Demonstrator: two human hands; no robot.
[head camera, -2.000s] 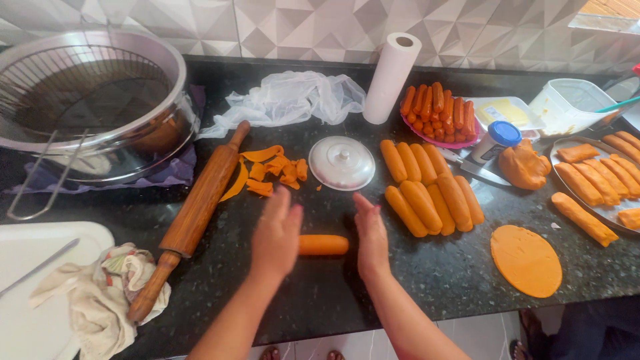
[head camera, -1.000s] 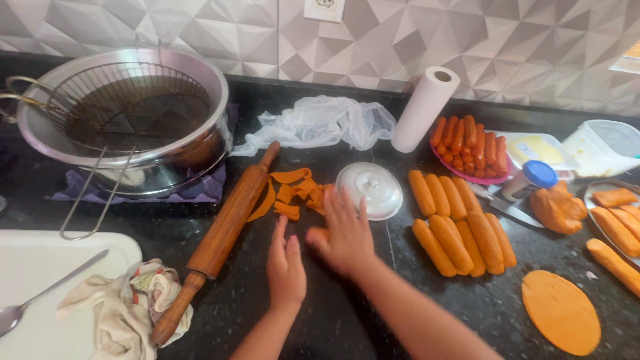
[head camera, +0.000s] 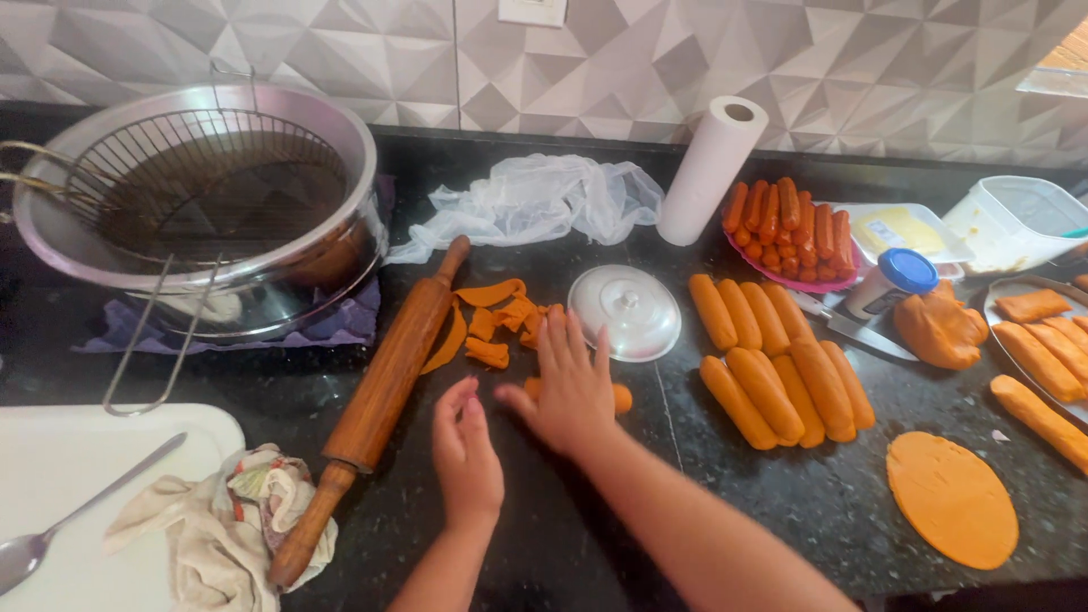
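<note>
My right hand (head camera: 571, 387) lies flat, fingers extended, over an orange dough roll (head camera: 623, 398); the roll's two ends show on either side and its middle is hidden. Just left of it, my left hand (head camera: 467, 455) is raised on edge above the counter, holding nothing. Orange dough scraps (head camera: 489, 327) lie beyond my hands, next to a round metal lid (head camera: 625, 313). A wooden rolling pin (head camera: 391, 370) rests to the left. Several finished-looking dough rolls (head camera: 765, 395) lie side by side on the right, and a flat dough oval (head camera: 952, 500) is nearer the front edge.
At left stand a large metal pot (head camera: 365, 204) with a wire basket, a white board (head camera: 85, 476) with a spoon, and a cloth (head camera: 204, 544). Behind are a plastic bag (head camera: 544, 204), paper roll (head camera: 710, 174) and sausages (head camera: 790, 225). A knife (head camera: 867, 333) lies near a dough lump (head camera: 939, 327).
Two seconds ago my hands were apart on either side of the uncovered roll; now my right hand covers its middle. My left hand stays at the left. The view has shifted left.
</note>
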